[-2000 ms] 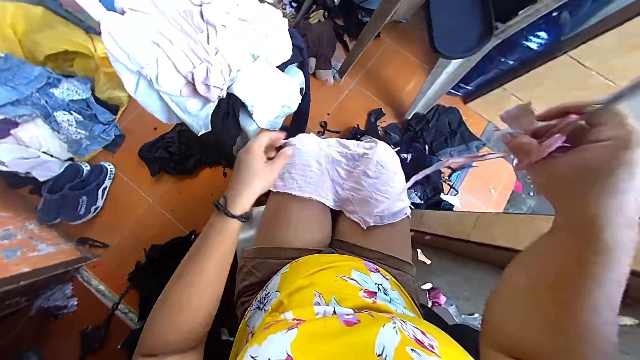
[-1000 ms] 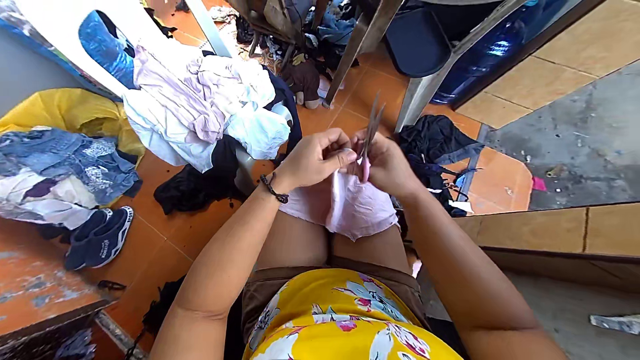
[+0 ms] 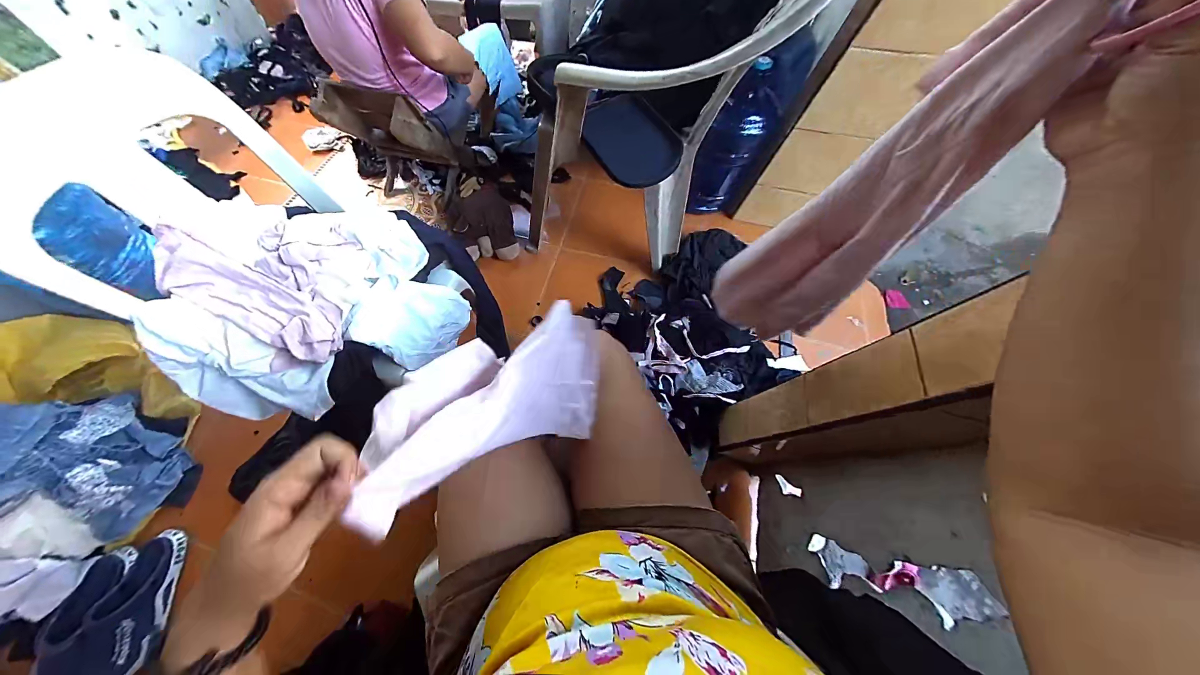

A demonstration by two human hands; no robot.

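Note:
My left hand (image 3: 305, 511), low at the left, pinches one end of a pale pink cloth piece (image 3: 497, 403) that hangs out over my thighs. At the upper right edge my right hand (image 3: 1130, 103) is raised, its fingers closed around a longer pink cloth strip (image 3: 872, 202), which slants down toward the middle. The two cloths are apart. A pink loop, perhaps a scissors handle, shows at my right fingers; the blades are not visible.
White and pink clothes (image 3: 281, 291) lie on a white plastic chair (image 3: 84, 103). Dark cloth scraps (image 3: 694, 347) cover the floor ahead, before another plastic chair (image 3: 684, 75). A person (image 3: 403, 56) sits beyond. Navy slippers (image 3: 112, 600) and denim clothes (image 3: 89, 459) are at the left; a tiled ledge (image 3: 862, 375) runs right.
My hands were together over my lap with scissors at the cloth; they have moved far apart, left hand to the left and right hand up to the right, each with a separate piece.

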